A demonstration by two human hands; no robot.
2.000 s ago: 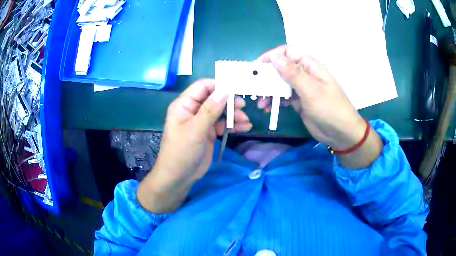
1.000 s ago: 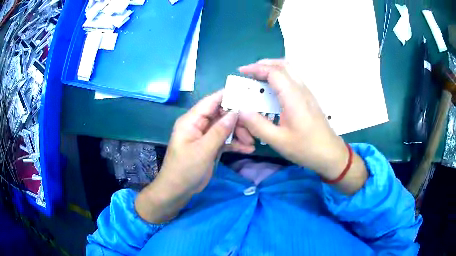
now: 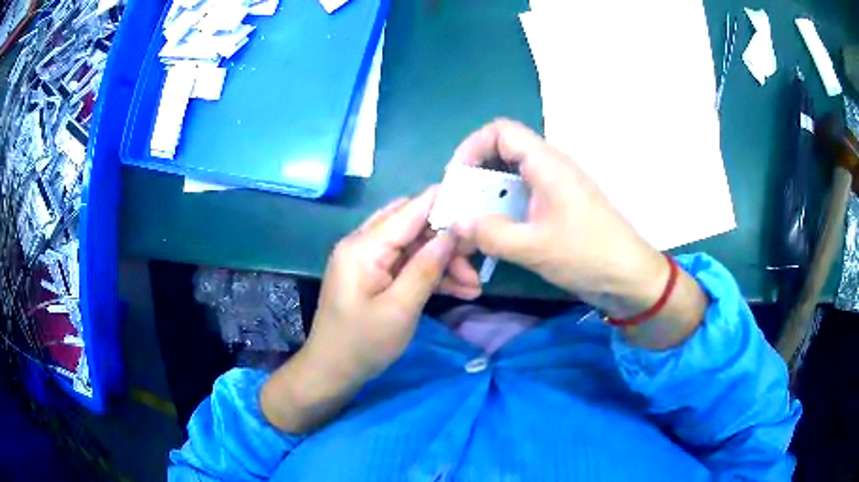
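Note:
A small flat white unit (image 3: 480, 193) with a fine-toothed edge and one small dark round hole is held tilted above the front edge of the bench. My left hand (image 3: 386, 273) pinches its lower left corner between thumb and fingers. My right hand (image 3: 556, 207) grips it from the right, with the thumb on its face and fingers curled over the top edge. One narrow white leg (image 3: 488, 269) hangs below it. My fingers hide the unit's lower edge and right end.
A blue shallow tray (image 3: 337, 141) holds small white pieces (image 3: 171, 108). A large blue bin (image 3: 102, 235) heaped with units is far left. White sheets (image 3: 640, 113) lie right of centre. A black pen-shaped tool (image 3: 799, 179) and a wooden-handled hammer (image 3: 821, 249) are at right.
The unit, earlier level with two legs showing, is now tilted and lower. My right hand has moved left over its face, covering more of it. A brownish object at the top is out of view.

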